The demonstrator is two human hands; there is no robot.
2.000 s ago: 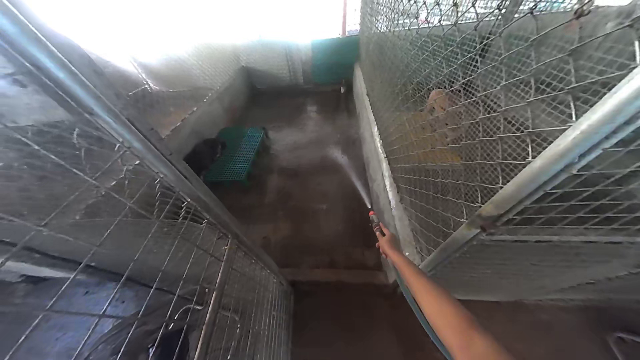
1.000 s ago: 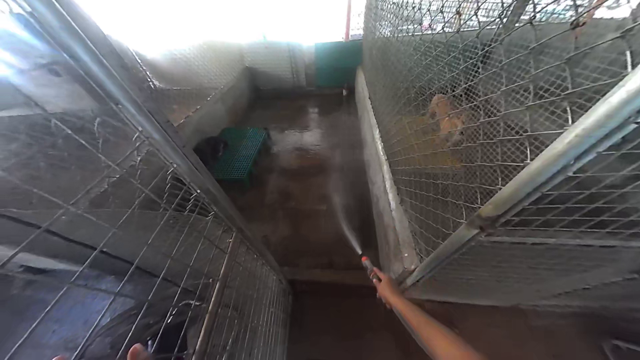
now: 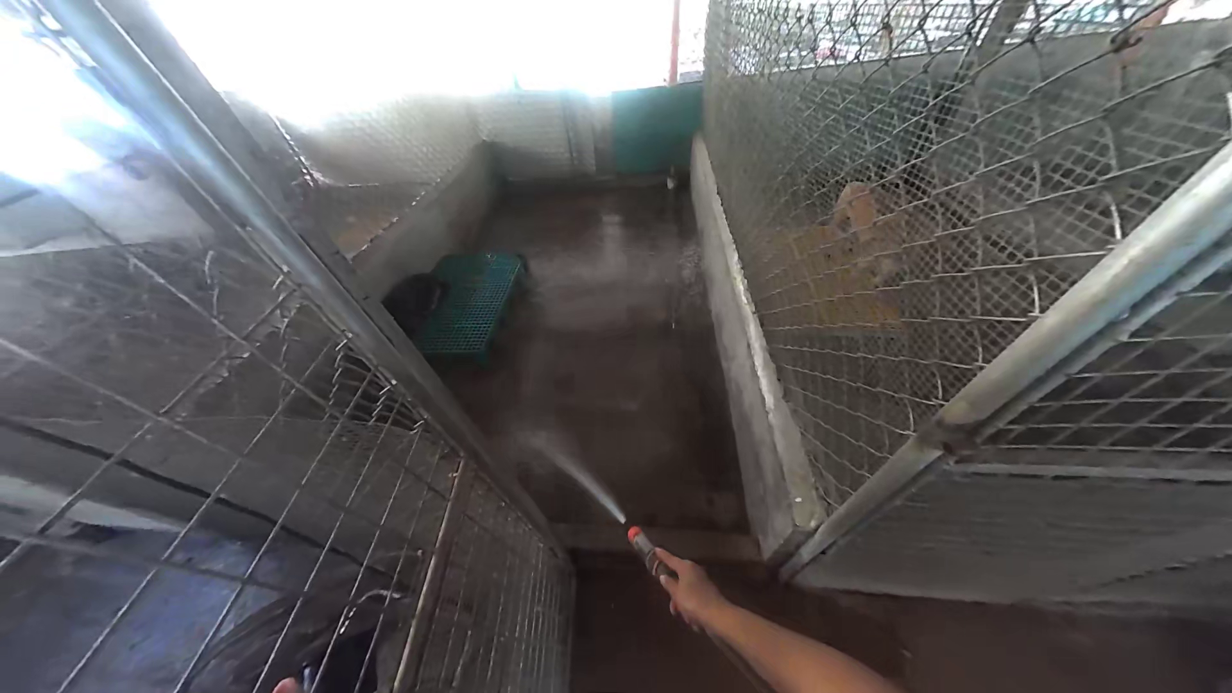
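My right hand [image 3: 691, 589] is closed around a hose nozzle [image 3: 647, 551] with an orange-red tip, and the hose runs back beneath my forearm. Water sprays from the tip toward the upper left, onto the wet concrete floor [image 3: 616, 404] of a pen. Only a fingertip of my left hand [image 3: 287, 685] shows at the bottom edge, near the mesh gate; what it holds is hidden. On the pen's left side stands a low green plastic slatted platform [image 3: 470, 306], with a dark animal [image 3: 416, 296] lying at its left edge.
An open wire-mesh gate [image 3: 452, 549] stands at the left. A low concrete wall [image 3: 746, 375] topped by chain-link fencing bounds the right side, with a tan dog [image 3: 861, 217] behind it. A concrete sill [image 3: 664, 544] crosses the pen's entrance. A green panel [image 3: 656, 130] is at the back.
The spray has swung from the upper left along the right wall to a lower, more leftward patch of floor. My right hand has moved down a little, still around the nozzle.
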